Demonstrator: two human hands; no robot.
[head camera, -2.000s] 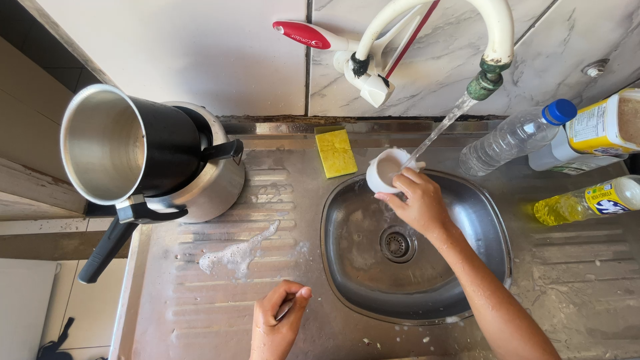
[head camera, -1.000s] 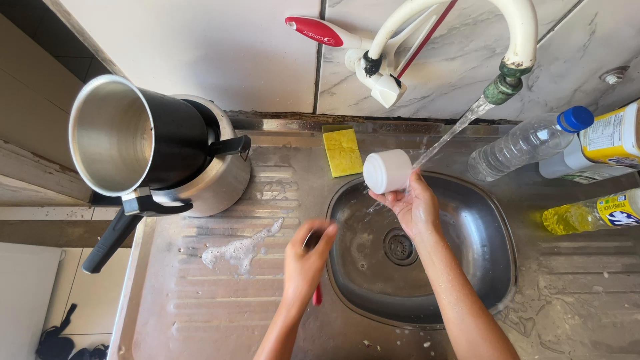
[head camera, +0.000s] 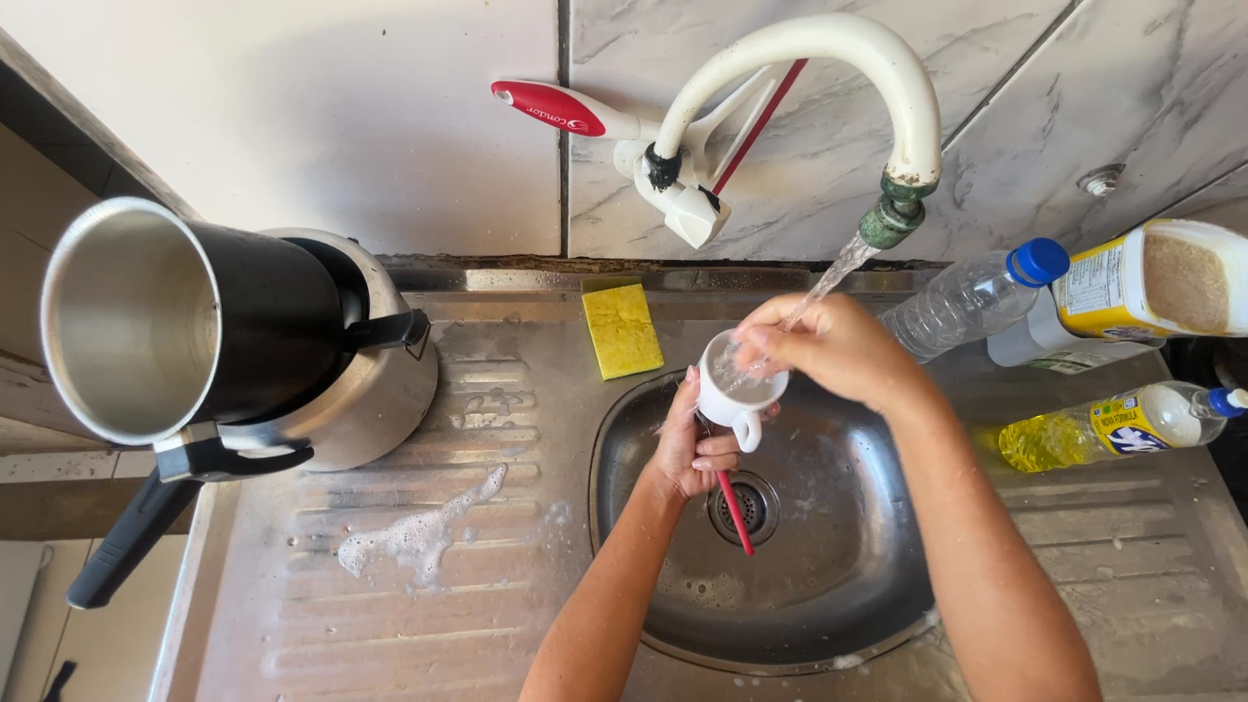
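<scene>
Over the stainless steel sink (head camera: 829, 575), my left hand (head camera: 687, 448) holds a small white cup (head camera: 736, 402) upright, its handle toward me. The same hand also grips a utensil with a red handle (head camera: 736, 514), which points down over the drain; its other end is hidden. My right hand (head camera: 819, 341) is at the cup's mouth with its fingers bent at and inside the rim, holding nothing that I can see. Water runs from the white curved faucet (head camera: 916, 127) past these fingers into the cup.
A yellow sponge (head camera: 624, 331) lies behind the sink. At left, a black pot (head camera: 263, 322) rests on a metal pressure cooker (head camera: 400, 400). Soap foam (head camera: 419, 536) spots the drainboard. To the right stand a clear plastic bottle (head camera: 960, 302), an open tub (head camera: 1121, 283) and yellow dish soap (head camera: 1102, 429).
The cup has passed from my right hand to my left, which has moved right over the sink. My right hand has come to the cup's mouth. The cup was tipped sideways a second ago and is now upright.
</scene>
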